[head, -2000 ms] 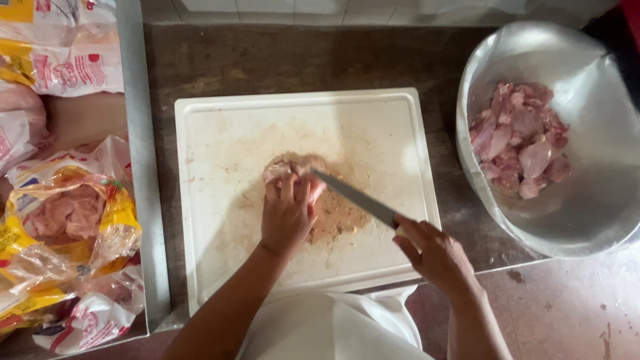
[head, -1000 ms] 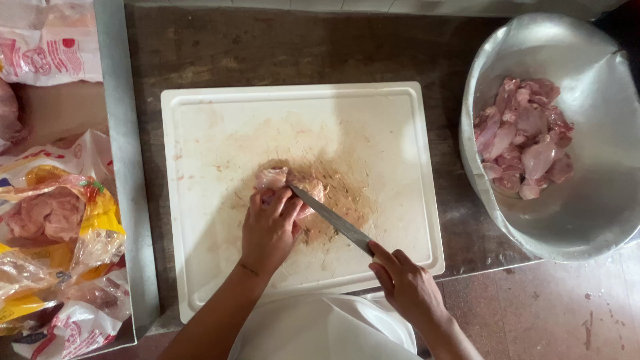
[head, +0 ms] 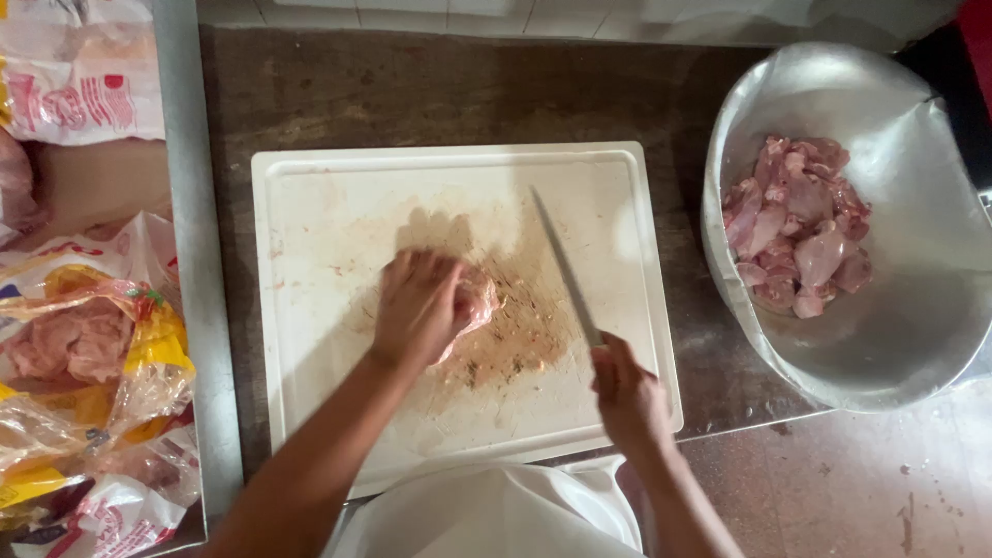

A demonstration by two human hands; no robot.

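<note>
A white plastic cutting board with brown stains and cut marks lies on the dark counter. On it, my left hand covers and grips a piece of raw chicken, part of which shows at the right of the fingers. My right hand is closed around the handle of a long kitchen knife. The blade points up and to the left over the right part of the board, apart from the meat. Beneath my left hand, its fingertips are partly hidden.
At the right stands a large dented metal bowl holding raw chicken pieces. A metal-edged tray at the left holds opened plastic bags with raw chicken. A tiled wall runs behind the counter.
The knife was on the chicken in both earlier frames; my right hand has now moved it off to the right, its blade pointing more away from me. My left hand has turned over the meat.
</note>
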